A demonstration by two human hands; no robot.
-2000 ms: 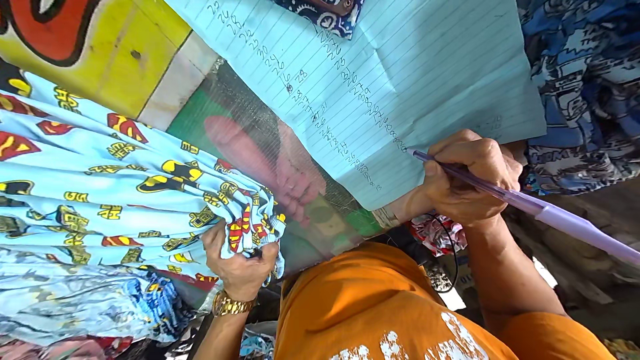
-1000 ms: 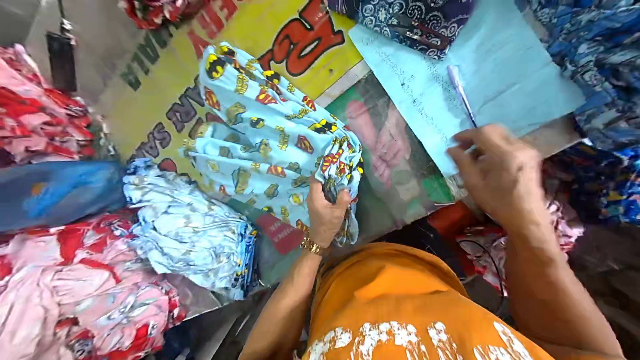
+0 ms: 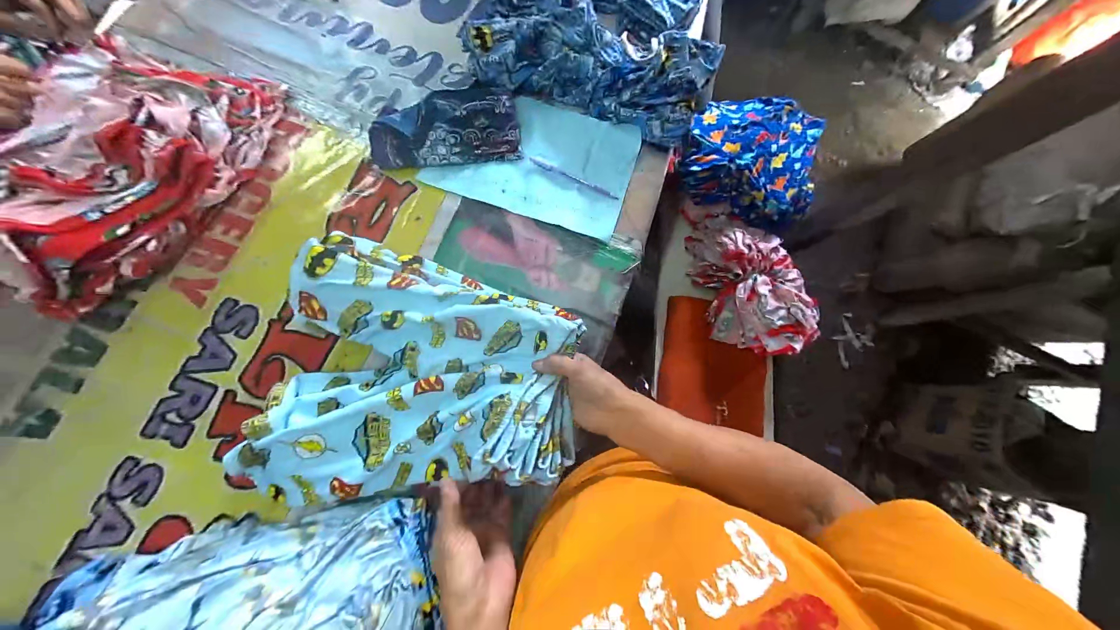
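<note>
Light blue fabric printed with yellow, red and black superhero emblems (image 3: 420, 367) lies on the sign-covered table, its layers gathered at the right end. My right hand (image 3: 582, 385) grips that gathered end near its upper corner. Below the fabric's lower edge is my left hand (image 3: 477, 551), fingers spread, beside a bundle of pale blue cloth (image 3: 289, 569); part of it is in shadow, and whether it touches either cloth is unclear. A purple pen (image 3: 573, 178) rests on a light blue sheet of paper (image 3: 560, 149), with a folded dark patterned cloth (image 3: 455, 127) over the paper's left part.
Red and pink cloth (image 3: 131, 175) is heaped at the left, with another person's hands (image 3: 35, 52) by it. Denim-blue cloth (image 3: 595, 61) lies behind the paper. Off the table's right edge are a bright blue bundle (image 3: 752, 157) and a red-and-white bundle (image 3: 757, 284).
The pen, in my right hand two seconds ago, lies on the paper. My right hand has moved onto the printed fabric, and my left has let go of its gathered end. The view has swung widely.
</note>
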